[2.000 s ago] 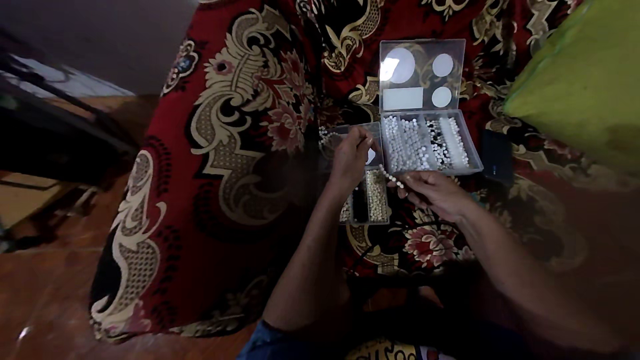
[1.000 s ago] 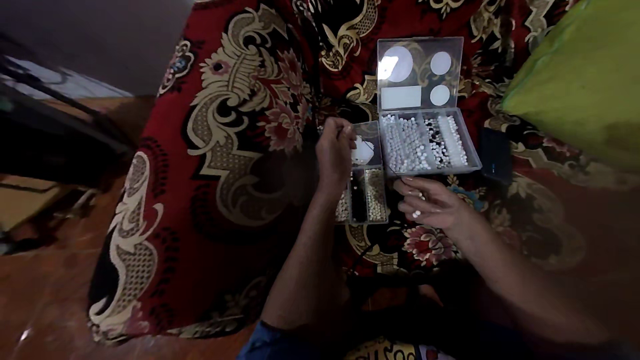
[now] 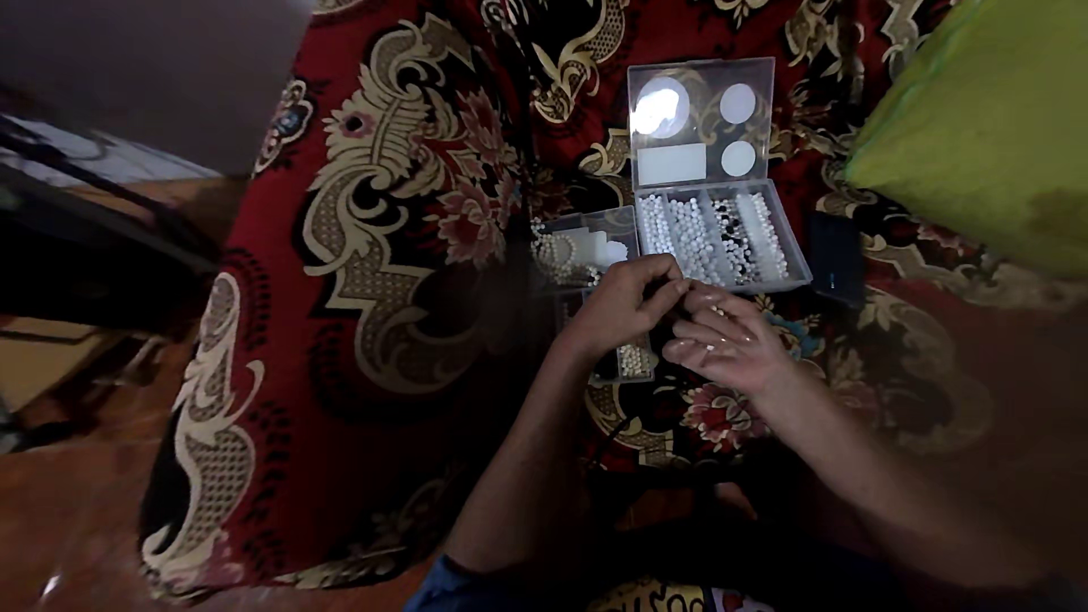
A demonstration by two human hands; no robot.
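Observation:
My left hand [image 3: 629, 302] is bent at the fingertips beside the fingers of my right hand; whether it pinches a bead or thread is too small to tell. Palm up and fingers partly curled, my right hand [image 3: 727, 340] bears a few small pale beads [image 3: 711, 348]. Behind both hands stands an open clear plastic bead box [image 3: 795, 276], its compartments holding white and some black beads [image 3: 735, 238]. A looped strand of pearl-like beads [image 3: 557, 253] lies at the smaller clear box [image 3: 627, 219], left of the first. Cream beads [image 3: 633, 361] show below my left hand.
A red, black and gold patterned cloth [image 3: 408, 187] covers the seat. A dark flat object [image 3: 837, 259] lies right of the bead box. The green cushion [image 3: 986, 136] is at the upper right. Dark furniture [image 3: 85, 238] stands at the left above the tiled floor [image 3: 76, 510].
My left hand has come down and right from its raised place of a second ago and meets my right hand. The looped pearl-like strand now shows at the smaller box.

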